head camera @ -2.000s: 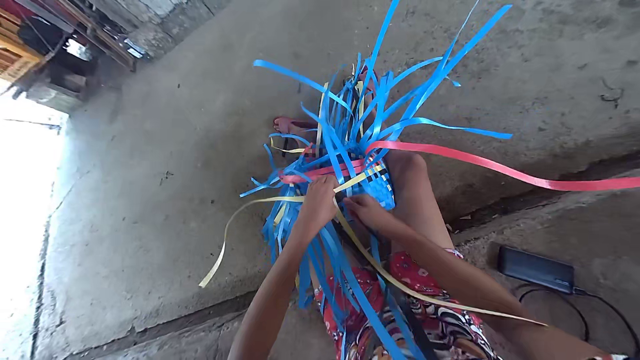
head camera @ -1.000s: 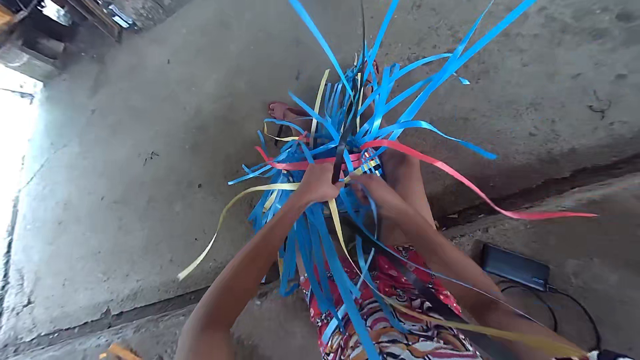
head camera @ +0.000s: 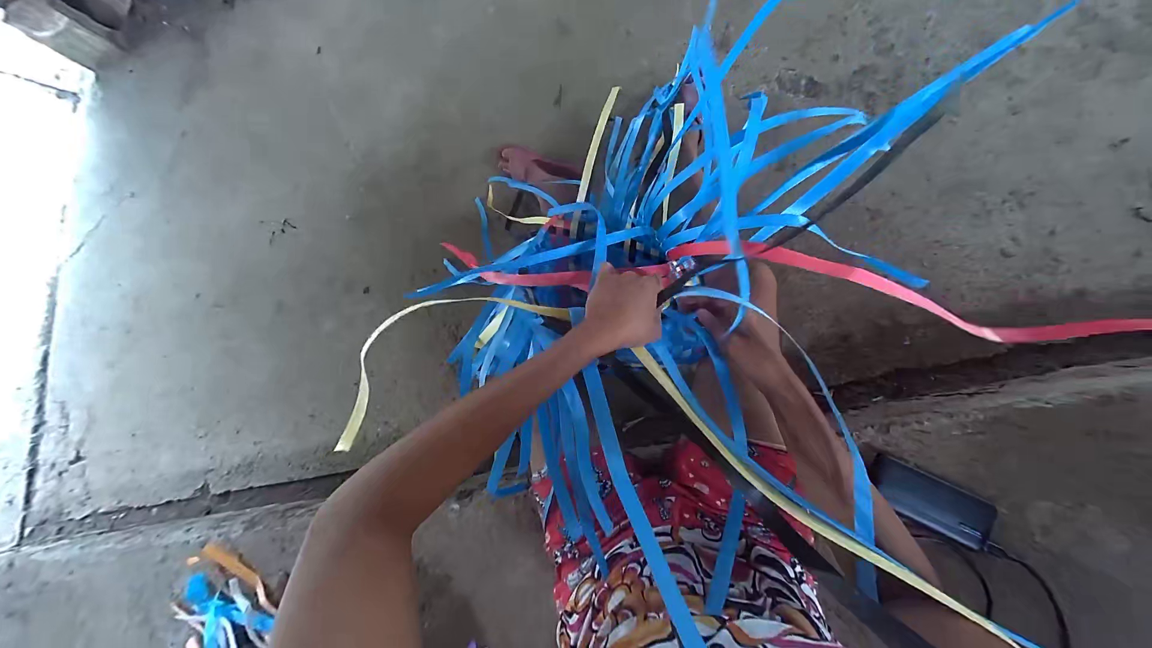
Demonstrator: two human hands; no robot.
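A partly woven piece of blue plastic straps (head camera: 679,337) lies over my lap and legs, its many loose ends spreading up and down. My left hand (head camera: 623,308) presses on the weave with its fingers closed around straps; which ones is hard to tell. My right hand (head camera: 724,319) is at the weave's right side, its fingers partly hidden by blue straps. A red strap (head camera: 855,274) crosses the weave just above both hands and trails right. A yellow strap (head camera: 396,319) curves out left, another (head camera: 765,486) runs down right. A black strap (head camera: 864,175) slants up right from between the hands.
A black power bank (head camera: 936,499) with a cable rests on the concrete floor (head camera: 225,360) at the lower right. Scraps of orange, blue and white strap (head camera: 220,607) lie at the lower left. A crack (head camera: 207,504) runs across the floor. A wooden beam (head camera: 63,31) is at the upper left.
A black strap now stretches up right from the hands; one second ago it stood more upright. Both hands remain at the weave. The view has shifted, bringing the scraps in at lower left.
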